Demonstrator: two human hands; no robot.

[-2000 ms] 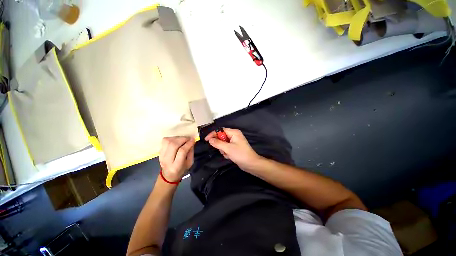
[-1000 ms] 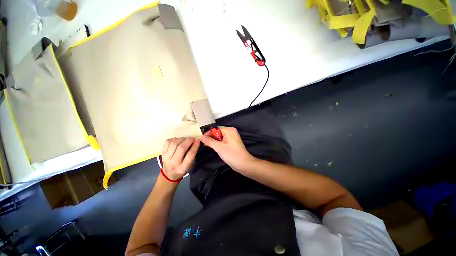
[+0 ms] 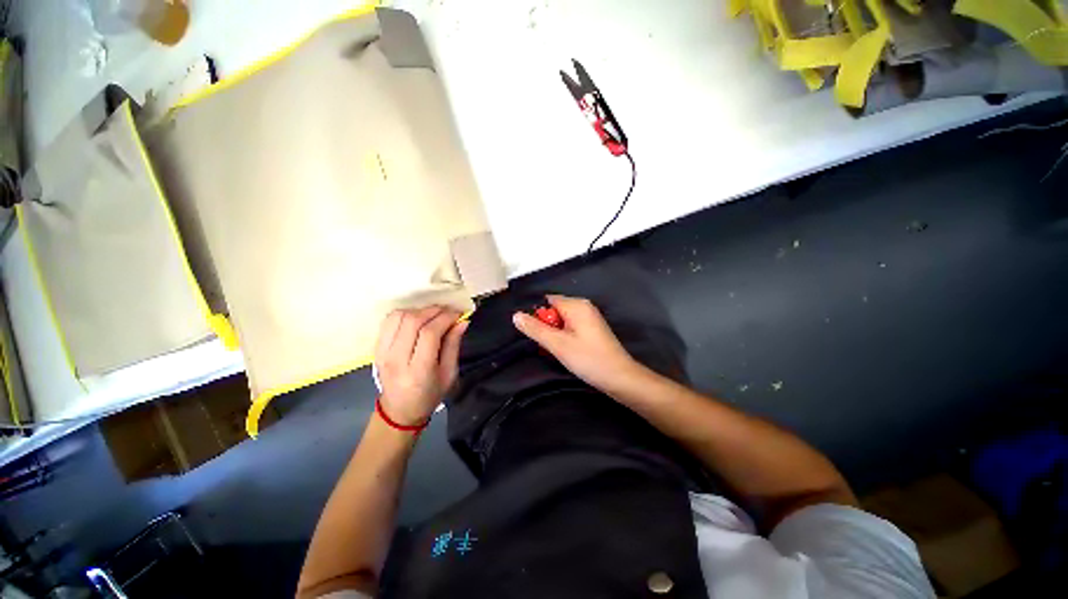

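Observation:
A beige-grey bag body point(image 3: 328, 199) with yellow edge binding lies flat on the near edge of the table. A grey tab point(image 3: 478, 263) shows near its lower right corner and a yellow binding tail point(image 3: 260, 415) hangs at its lower left corner. My left hand point(image 3: 417, 357) pinches the lower right corner, where a little yellow binding shows at the fingertips. My right hand point(image 3: 574, 339) is closed round a red lighter point(image 3: 547, 315), a short way right of that corner and apart from it. No flame can be seen.
Open thread snips point(image 3: 597, 111) with a dark cord lie on the white table point(image 3: 703, 105). A second body point(image 3: 105, 252) lies at the left. A pile with yellow tails point(image 3: 855, 47) is at the upper right. A clear cup point(image 3: 164, 21) stands at the far left.
My right hand first moved the lighter left to the corner, then back to the right, away from it. My left hand has stayed at the corner.

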